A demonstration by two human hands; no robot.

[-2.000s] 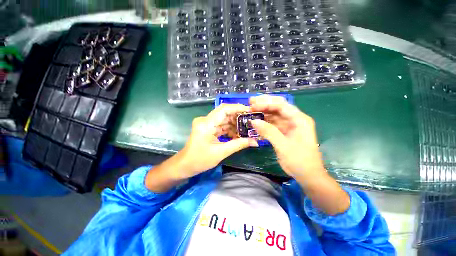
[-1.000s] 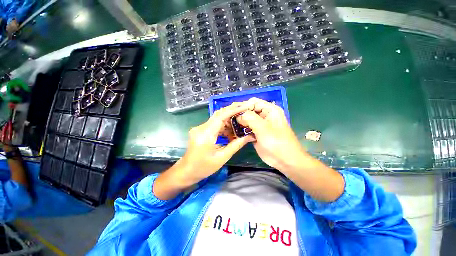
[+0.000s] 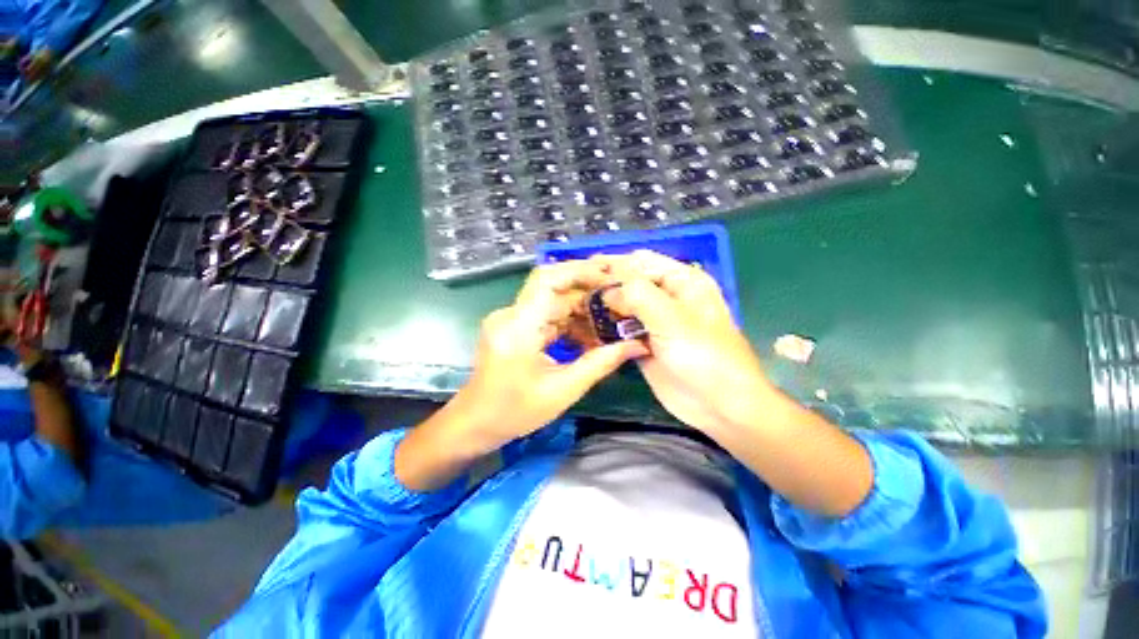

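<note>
A small black housing (image 3: 603, 317) with a shiny rim is held between both hands, in front of my chest. My left hand (image 3: 527, 350) grips its left side and lower edge, with the thumb along the bottom. My right hand (image 3: 685, 335) holds it from the right, with fingers over its top and face, covering much of it. The blue bin (image 3: 714, 250) lies directly beneath the hands, and its contents are mostly hidden.
A clear tray (image 3: 650, 137) of black modules lies behind the bin. A black compartment tray (image 3: 206, 337) with piled housings (image 3: 265, 206) is at left. A beige scrap (image 3: 794, 347) lies right of the bin. Clear trays (image 3: 1118, 337) stand at the right edge. Another person's arm (image 3: 50, 418) shows far left.
My right fingers have moved from the housing's face to cover its upper right, and the housing is turned more edge-on. The view has shifted, bringing the beige scrap and another person's arm into sight.
</note>
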